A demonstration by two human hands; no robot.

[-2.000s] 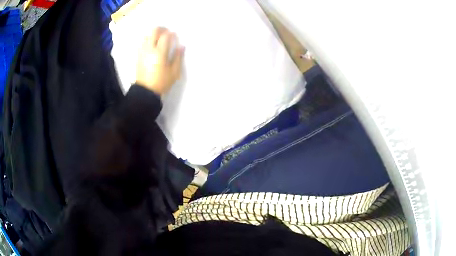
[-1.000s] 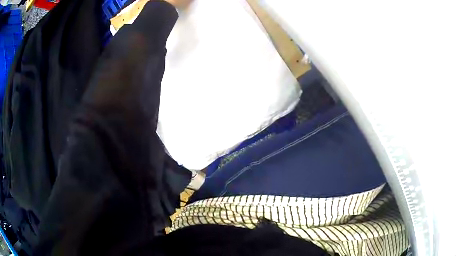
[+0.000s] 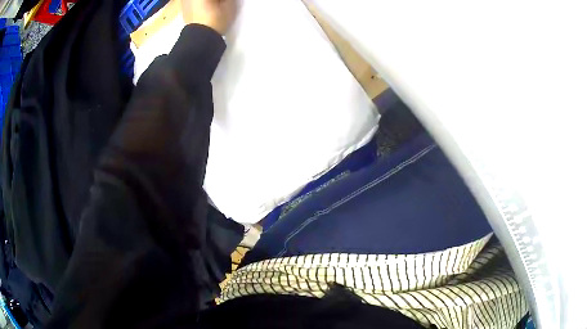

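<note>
A stack of white pieces (image 3: 289, 115) lies left of the table, its lower edges slightly ruffled. My left hand (image 3: 210, 13) is at the top edge of the picture, over the upper part of the stack. Its fingers are cut off or blurred, so I cannot tell whether it grips a sheet. My black sleeve covers the stack's left side. My right hand is not in view.
The white table (image 3: 489, 83) curves down the right, with scale marks along its edge. Dark fabric (image 3: 64, 128) hangs at the left. A blue crate (image 3: 138, 11) and wooden board (image 3: 351, 61) show beside the stack. Striped cloth (image 3: 386, 273) covers my lap.
My left hand moved from the middle-left of the stack up to the top edge, and has come slightly back into view since a second ago. The view has shifted slightly.
</note>
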